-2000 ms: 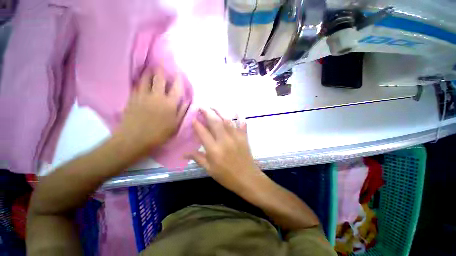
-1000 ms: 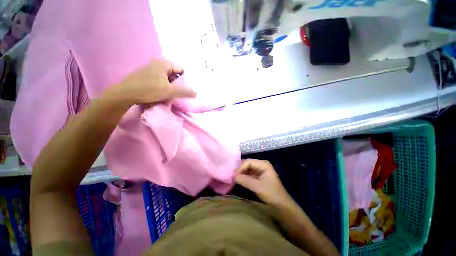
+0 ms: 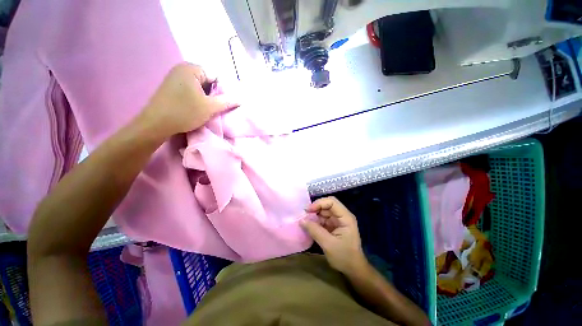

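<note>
A pink garment panel hangs bunched and folded over the table's front edge. My left hand pinches its upper part on the table, left of the needle area; some of the fingertips are hidden. My right hand pinches the panel's right edge between thumb and fingers, below the table edge. The presser foot and needle area is in bright glare, up and right of my left hand, with no cloth seen under it. A stack of pink cut panels lies at the left.
A black pad with a red item beside it is on the machine bed. A green basket with pink, red and yellow scraps stands below right. A blue basket with pink pieces is below left. A measuring strip runs along the table edge.
From lying on the table under both hands, the panel has come over the front edge. My right hand has moved down and right, pinching its edge. The view has shifted.
</note>
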